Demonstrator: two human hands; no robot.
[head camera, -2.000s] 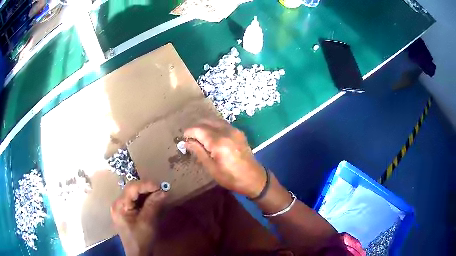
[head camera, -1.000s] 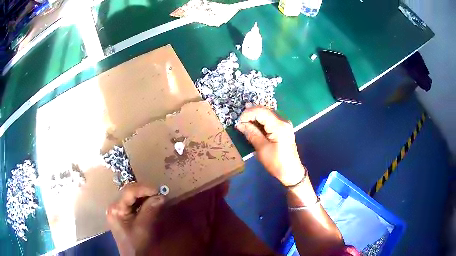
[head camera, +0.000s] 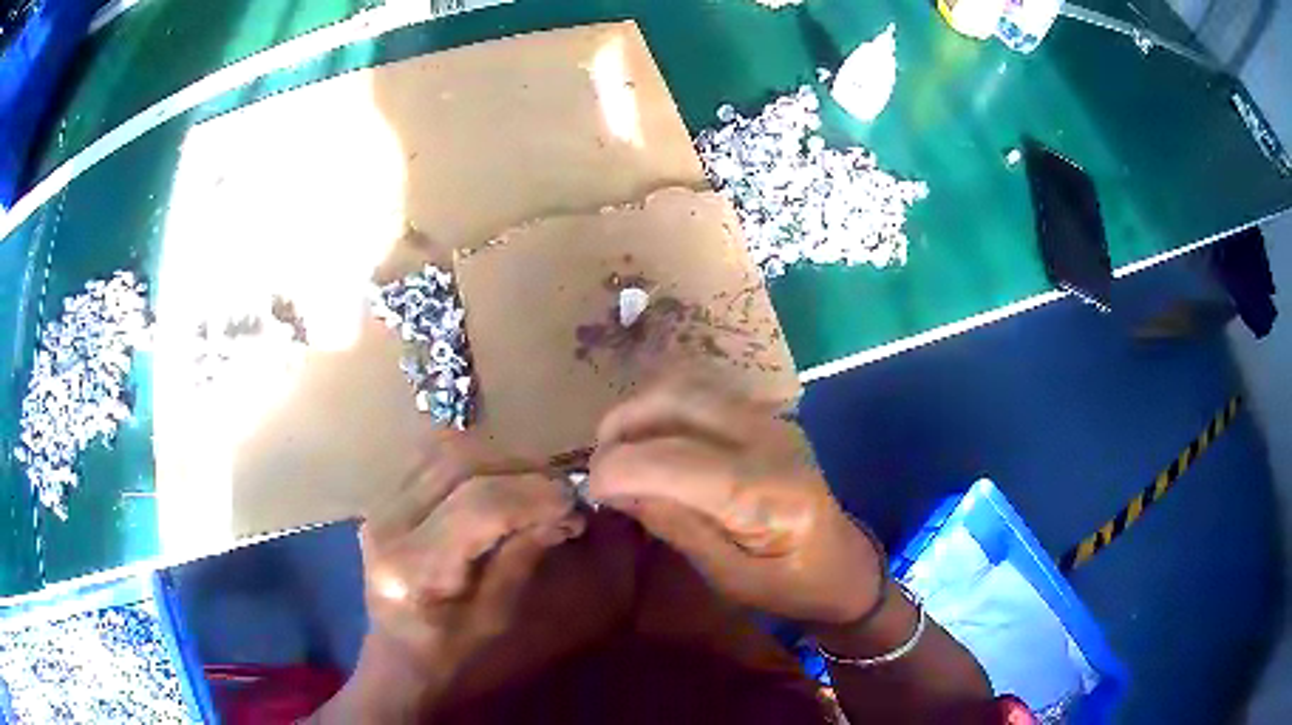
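My left hand (head camera: 475, 527) and my right hand (head camera: 723, 496) meet fingertip to fingertip at the near edge of the small cardboard pad (head camera: 531, 305). A tiny silvery part (head camera: 578, 486) shows between the fingertips; whether it is one piece or two cannot be told. A white blob or cap (head camera: 632, 303) sits amid brown stains on the pad. A heap of dark-silver ring parts (head camera: 429, 340) lies left of the pad on the large cardboard sheet (head camera: 312, 467). A larger whitish-silver heap (head camera: 815, 187) lies on the green top to the right.
A white dropper bottle (head camera: 866, 78) is behind the right heap. A black phone (head camera: 1068, 224) lies near the right table edge. Another heap of parts (head camera: 85, 383) is at far left. Blue bins stand at lower left (head camera: 177, 652) and lower right (head camera: 1056, 602). A yellow bottle (head camera: 969, 14) is at the top.
My right hand has come back from the right heap to my left fingertips. The ring seen in my left fingers is now mostly hidden. The view has shifted, showing the left bin.
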